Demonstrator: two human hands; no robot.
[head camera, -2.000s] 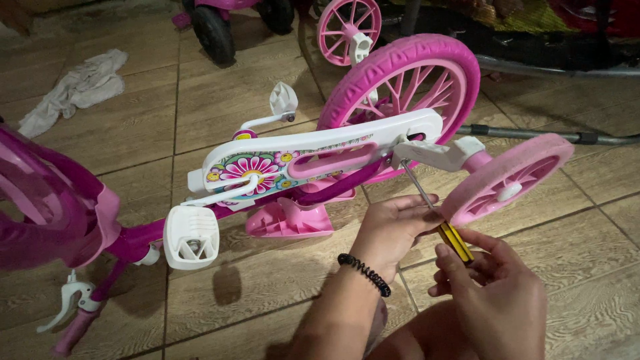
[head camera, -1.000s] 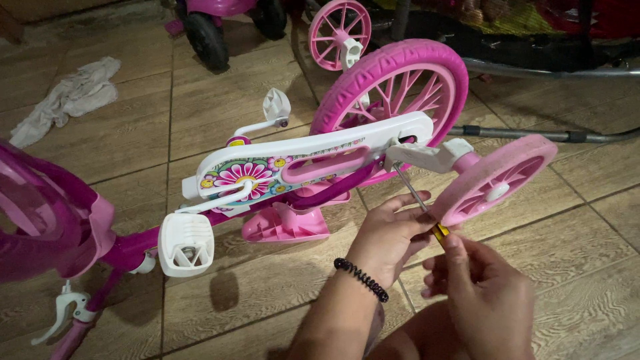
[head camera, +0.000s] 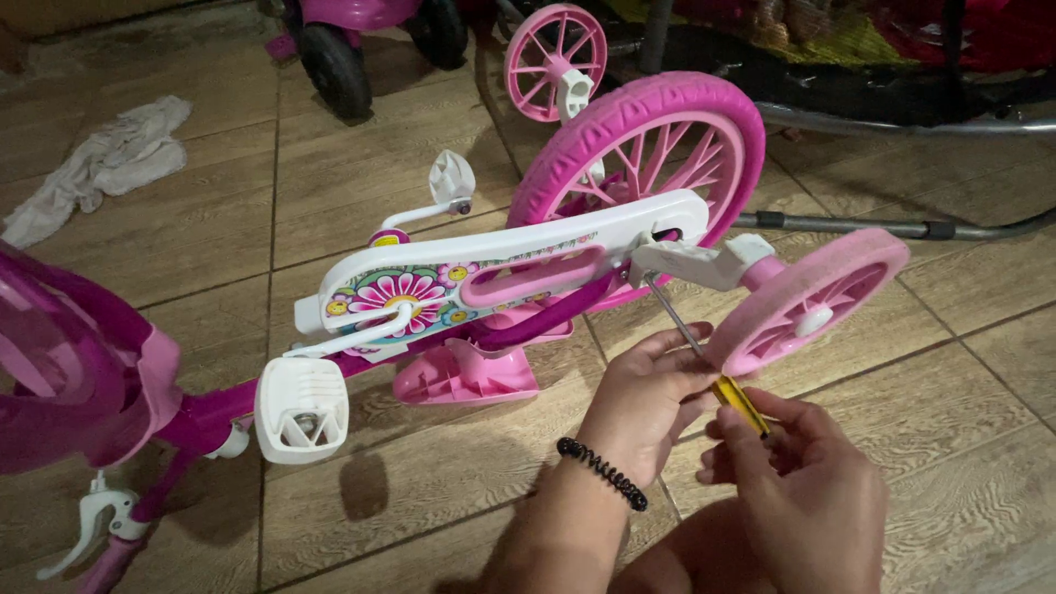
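Note:
A pink child's bicycle (head camera: 544, 318) lies upside down on the tiled floor. My right hand (head camera: 800, 487) holds the yellow handle of a screwdriver (head camera: 742, 404). Its metal shaft runs up to the white bracket (head camera: 689, 262) of the near training wheel (head camera: 813, 305); the tip's exact seat is too small to tell. The fingers of my left hand (head camera: 652, 392) close around the shaft just above the handle, beside that training wheel. A black coil band is on my left wrist. The white chain guard (head camera: 396, 280) with flower print lies left of the bracket, in front of the rear wheel (head camera: 635, 148).
The far training wheel (head camera: 554, 62) stands behind the rear wheel. A white pedal (head camera: 303, 410) and a brake lever (head camera: 95, 520) stick out at the left. Behind are a white cloth (head camera: 115, 165), a ride-on toy's black wheel (head camera: 334, 74) and a metal tube frame (head camera: 866, 227).
More of the yellow handle shows between my right fingers than one second ago, and those fingers have shifted on it. My left hand stays at the shaft.

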